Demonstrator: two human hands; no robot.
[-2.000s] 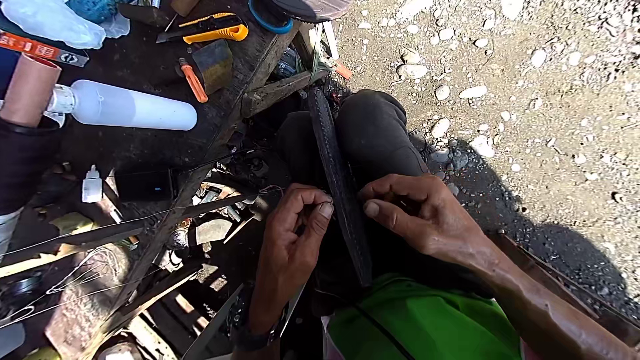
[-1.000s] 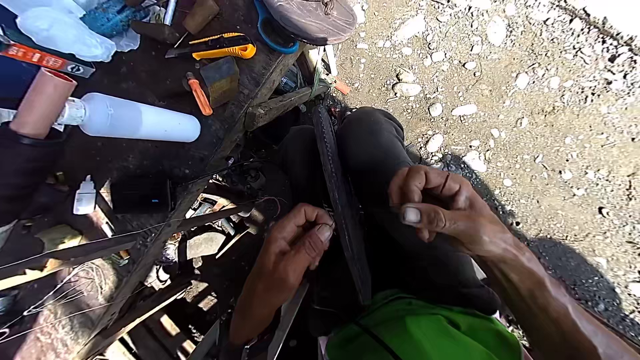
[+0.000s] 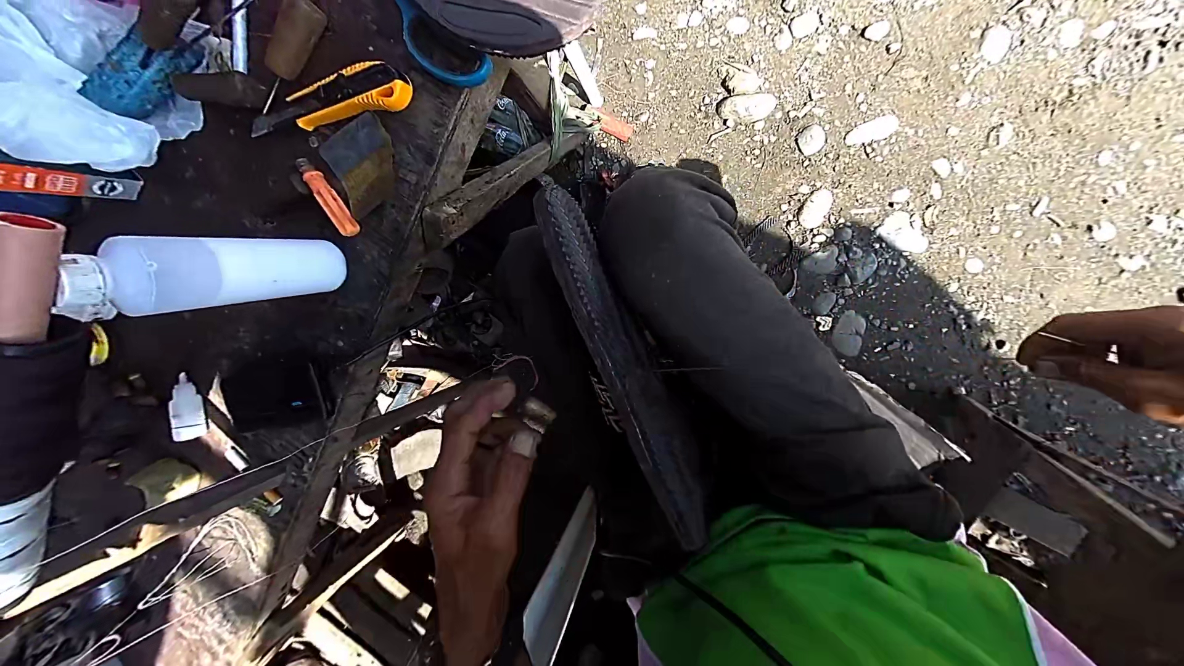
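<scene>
A dark shoe sole (image 3: 618, 370) with a ridged edge and pale lettering stands on edge between the knees. My left hand (image 3: 481, 499) is just left of it, palm up and fingers curled; whether anything small lies at the fingertips cannot be told. Far out at the right edge, over the shaded gravel, my right hand (image 3: 1110, 361) has its fingertips close together, partly cut off by the frame. A thin thread (image 3: 689, 369) runs a short way right from the sole; its far end does not show.
On the dark wooden bench at left lie a yellow utility knife (image 3: 356, 100), an orange-handled tool (image 3: 328, 199), a white plastic bottle (image 3: 222, 273), a small dropper bottle (image 3: 187, 409) and blue-handled scissors (image 3: 444, 46). Another sole (image 3: 513, 20) is at the top. Loose wires (image 3: 199, 564) cross the lower left.
My right hand has moved from beside the sole far out to the right. My left hand has turned palm up and moved a little left of the sole, which stays between the knees.
</scene>
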